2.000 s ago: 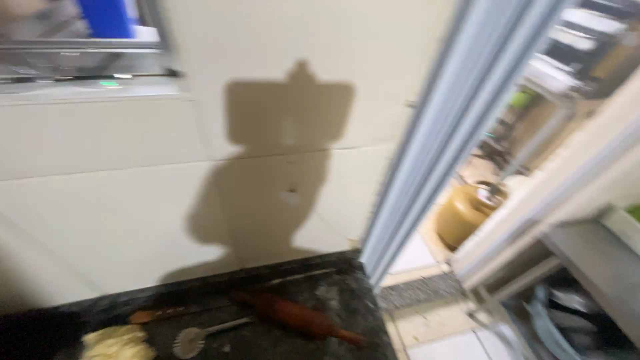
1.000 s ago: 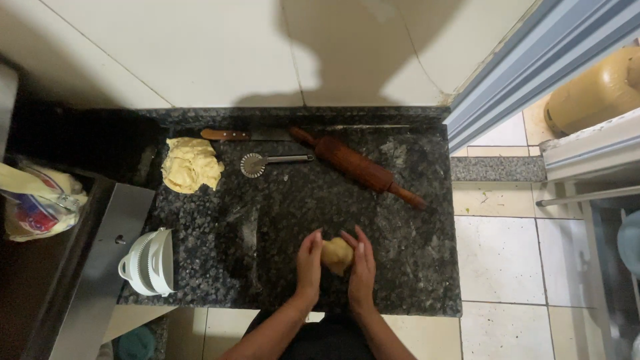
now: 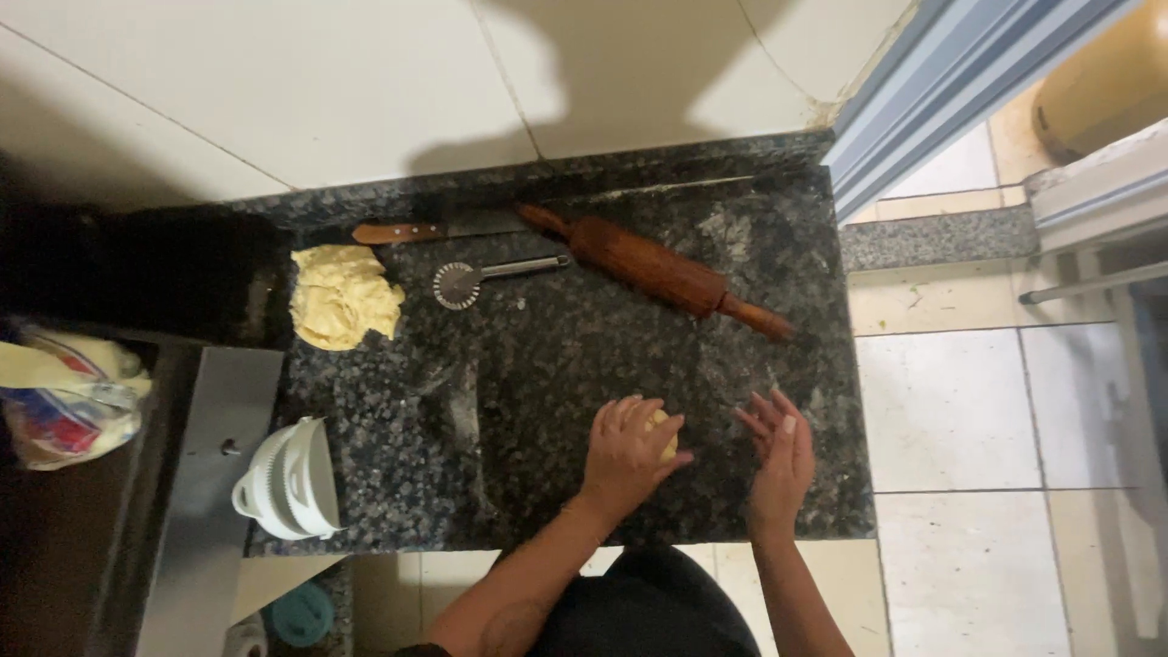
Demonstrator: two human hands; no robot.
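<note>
My left hand (image 3: 633, 449) is cupped over a small piece of dough (image 3: 663, 435) on the dark granite counter (image 3: 566, 365), its fingers covering most of it. To the right, apart from the dough, my right hand (image 3: 781, 449) holds nothing, fingers spread a little. Beyond both hands a wooden rolling pin (image 3: 648, 267) lies slantwise. A fluted pastry wheel (image 3: 458, 286) with a metal handle rests left of the pin, and behind it is a knife (image 3: 400, 234) with a wooden handle. At the counter's left lies a larger mass of pale dough (image 3: 342, 297).
White molds or cups (image 3: 290, 479) lie nested at the counter's left front edge. A metal strip (image 3: 214, 456) and a plastic bag (image 3: 73, 392) are farther left. The tiled wall (image 3: 365, 91) borders the back; a doorway with a yellow gas cylinder (image 3: 1104, 82) is at the right.
One second ago both hands were around the small dough piece; now my right hand has moved away to the right, and my left hand alone covers it. The view swung down from the wall.
</note>
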